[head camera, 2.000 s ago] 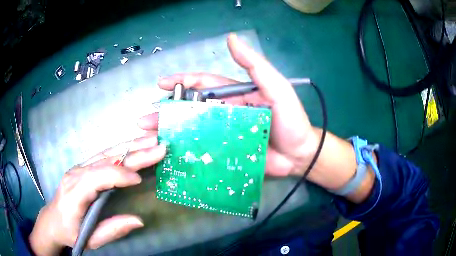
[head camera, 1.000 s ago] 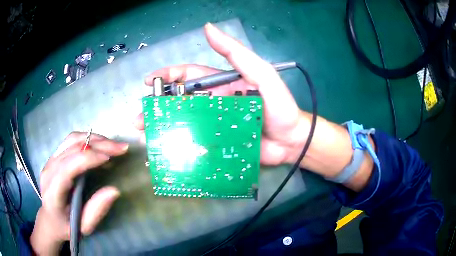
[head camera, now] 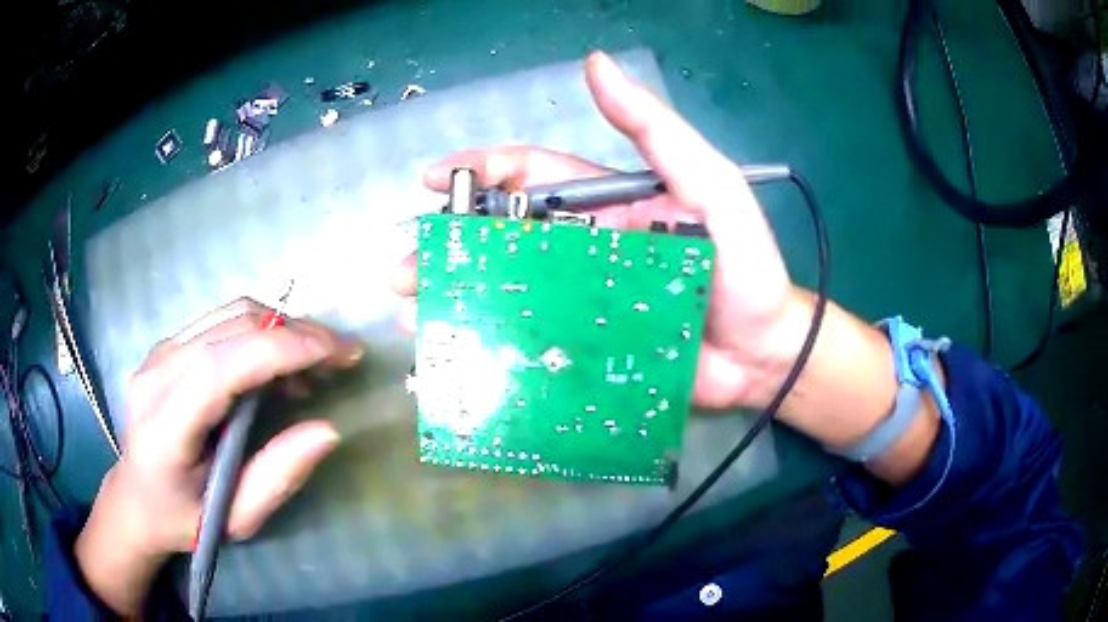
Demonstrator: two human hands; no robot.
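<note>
The green circuit board is held up with its solder side towards me; a bright glare covers its lower left. My right hand holds it from behind and at its right edge. The same hand also holds the black test probe, which lies along the board's far edge, beside the silver threaded connector. My left hand is left of the board, not touching it. It holds the red test probe, whose tip points up and away. The board's component side is hidden.
A pale ribbed pad lies under the hands on the green mat. Loose components lie beyond the pad. Tweezers lie at the left. Black cables loop at the right. A blue wrist strap is on the right wrist.
Two seconds ago the left fingers were at the board's left edge; now they are apart from it. The board has tilted, so the glare has moved over its face.
</note>
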